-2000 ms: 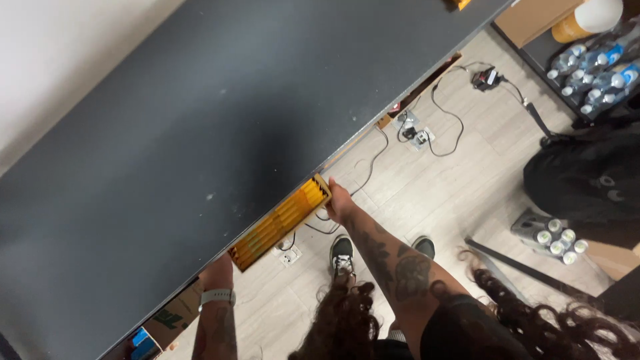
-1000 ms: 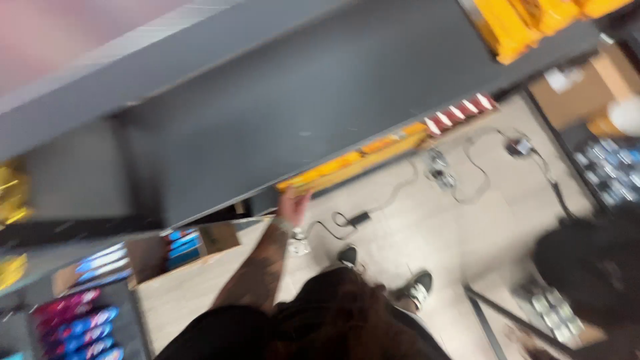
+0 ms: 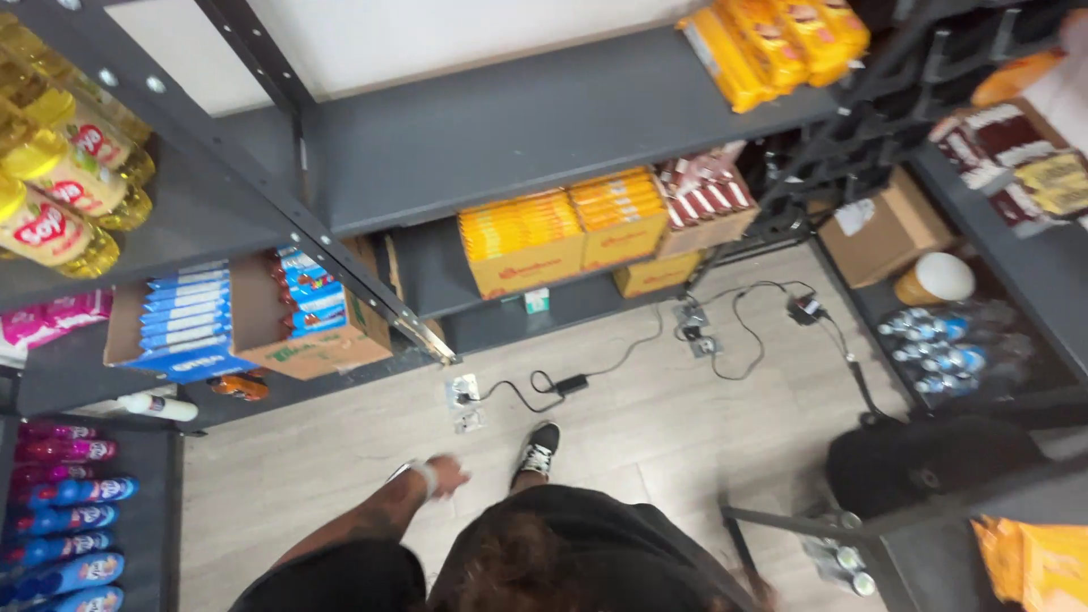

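My left hand (image 3: 447, 477), with a light band at the wrist, hangs blurred over the floor, nothing visible in it. My right hand is not plainly seen; a blurred brownish patch at the bottom edge could be part of it or hair. Beyond my left hand, two open cardboard boxes of yellow packets stand side by side on a lower shelf, the left one (image 3: 529, 265) and the right one (image 3: 625, 231). Touching the right one is a box of dark red and white packets (image 3: 710, 223). Neither hand touches them.
Above is a grey shelf (image 3: 527, 136) with yellow packs (image 3: 778, 51) at its right end. Oil bottles (image 3: 51, 195) and boxed blue packets (image 3: 183, 319) are at left. A cable with a black adapter (image 3: 571, 384) lies on the floor. A black bag (image 3: 918, 467) and water bottles (image 3: 939, 348) are at right.
Two seconds ago both hands held a box of yellow packets by the shelf edge. My left hand was still at yellow packaging one second ago and has since moved away. The view has shifted widely.
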